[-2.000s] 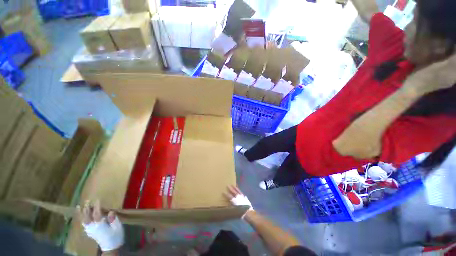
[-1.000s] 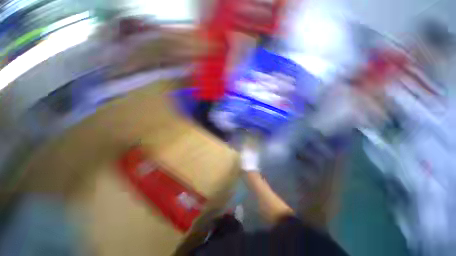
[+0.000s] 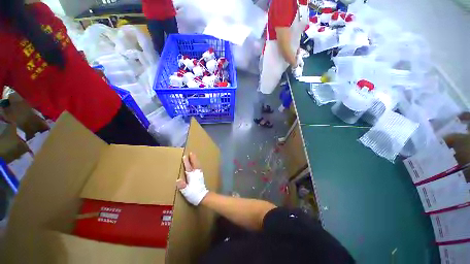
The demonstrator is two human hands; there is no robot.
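Observation:
A large open brown master carton stands at the lower left with its flaps up. Glossy red retail boxes with white print lie inside it. My right hand, in a white glove with bare fingertips, lies on the carton's right flap, fingers at the flap's upper edge. Whether the thumb pinches the board is hard to tell, but the hand is on the cardboard. My left hand is not in view.
A blue crate of red-and-white units stands ahead. A green-topped bench runs along the right, with bubble bags and open retail boxes. A person in red stands close left; others stand ahead. Scraps litter the floor.
The view has turned right, bringing in the green bench and aisle. The carton now sits lower left, the person in red has shifted to the left side, and my left hand has left the picture.

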